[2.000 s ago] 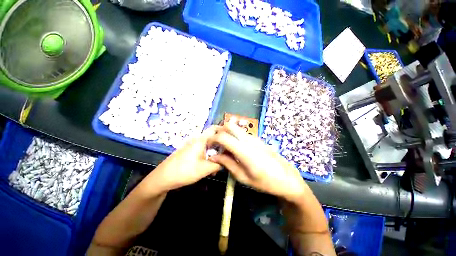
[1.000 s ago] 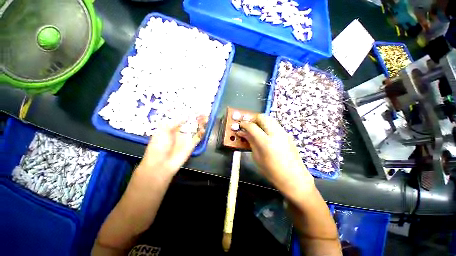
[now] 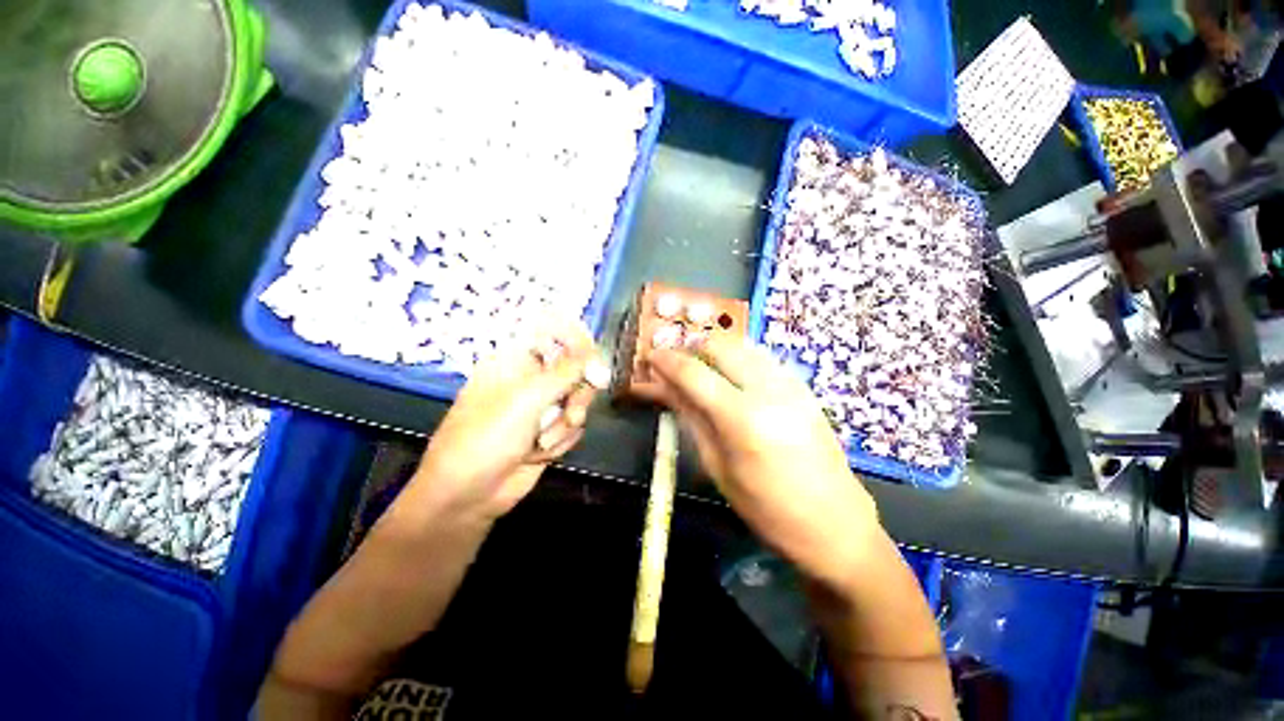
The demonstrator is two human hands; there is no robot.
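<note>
The red-brown block [image 3: 652, 313] with round holes lies on the bench between two blue trays. Its pale yellow stick handle [image 3: 655, 542] points toward me. Several round white parts [image 3: 668, 304] sit in its holes; a hole at the right shows dark. My left hand [image 3: 524, 409] is just left of the block, holding small white pieces in its fingers. My right hand [image 3: 739, 416] is over the block's lower right part, fingertips at the holes. Whether it grips a part is hidden. White housings [image 3: 479, 169] fill the left tray; wire-leaded pieces [image 3: 880, 303] fill the right tray.
A metal press [image 3: 1169, 282] stands at right, near a small tray of gold parts [image 3: 1131, 138] and a white perforated card [image 3: 1014, 99]. A deeper blue bin [image 3: 760, 64] is at the back. A green-rimmed fan [image 3: 127, 113] is far left. Blue bins [image 3: 155, 458] sit below the bench edge.
My left hand has moved from the left tray's edge toward the block, with white pieces in its fingers. My right hand's fingertips have shifted lower on the block. More white parts sit in the holes.
</note>
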